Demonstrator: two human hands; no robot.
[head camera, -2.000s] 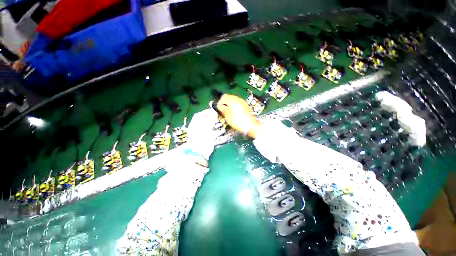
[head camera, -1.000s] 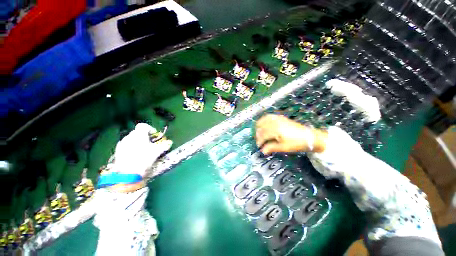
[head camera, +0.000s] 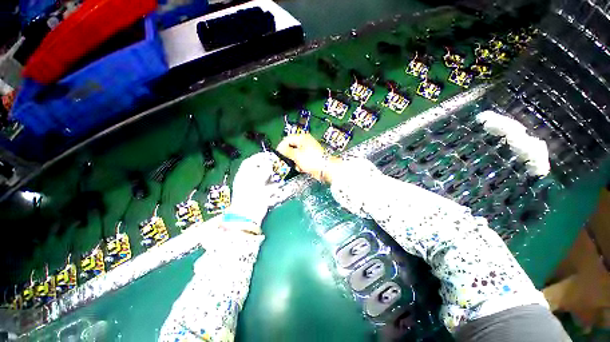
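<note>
My gloved left hand (head camera: 253, 184) is over the rail and holds a small circuit board (head camera: 279, 169) with yellow and white parts. My right hand (head camera: 302, 152) touches it from the right and holds a dark oval housing (head camera: 286, 160) against the board; the exact contact is blurred. More dark housings (head camera: 372, 272) lie in pockets of a clear blister tray (head camera: 338, 230) below my right forearm, which hides part of it. Other circuit boards (head camera: 154, 230) stand in a row along the belt's near edge on the left, and more (head camera: 364, 117) on the right.
A pale metal rail (head camera: 415, 119) divides the bench (head camera: 284, 287) from the green belt (head camera: 267, 90). Beyond are a blue bin (head camera: 93, 83), a red tray (head camera: 87, 37) and a black ribbed block (head camera: 235, 28). A white cloth (head camera: 515, 140) lies on another tray at right, beside stacked trays (head camera: 575, 87).
My right hand has moved from the blister tray up to my left hand, with a dark housing now in it. My left hand has come to meet it. The camera view has shifted.
</note>
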